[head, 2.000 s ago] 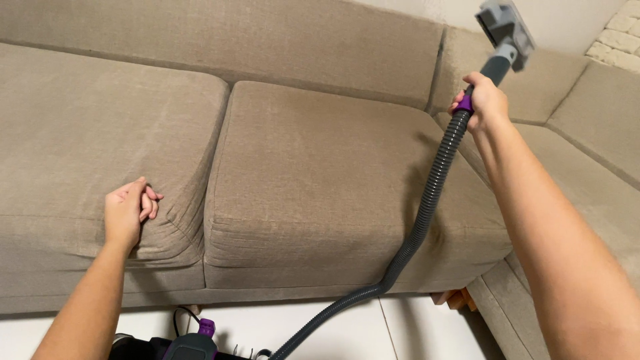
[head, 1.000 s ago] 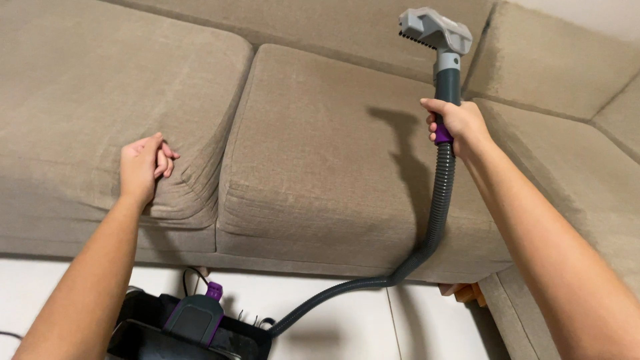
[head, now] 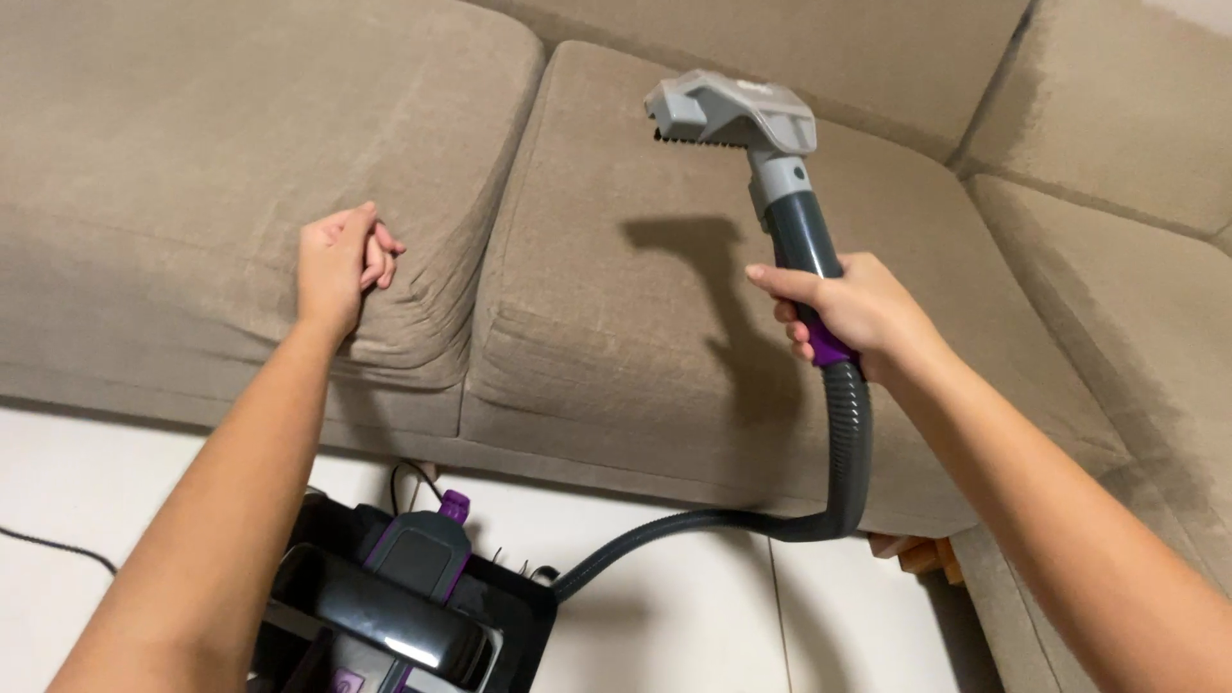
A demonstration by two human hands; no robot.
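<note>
My right hand [head: 857, 313] grips the dark handle of an upholstery cleaner's hose, near its purple collar. At the handle's top, a grey nozzle with a clear cover and a row of black bristles [head: 736, 111] is held above the right seat cushion [head: 616, 289] and casts a shadow on it. A ribbed dark hose [head: 847, 443] hangs from the handle and curves left to the black and purple cleaning machine [head: 419, 558] on the floor. My left hand [head: 346, 260], fingers curled in and apparently holding nothing, rests near the wrinkled front corner of the left seat cushion [head: 192, 144].
The sofa's backrest [head: 799, 38] runs behind the cushions, and its corner section [head: 1136, 318] at the right has darker patches. Wooden pieces [head: 914, 555] show beneath the sofa. A black cable [head: 58, 547] lies on the white tiled floor [head: 664, 616].
My right hand has brought the nozzle from near the backrest at the upper right to over the right cushion. More of the machine shows as the view shifts. The left hand stays on the left cushion.
</note>
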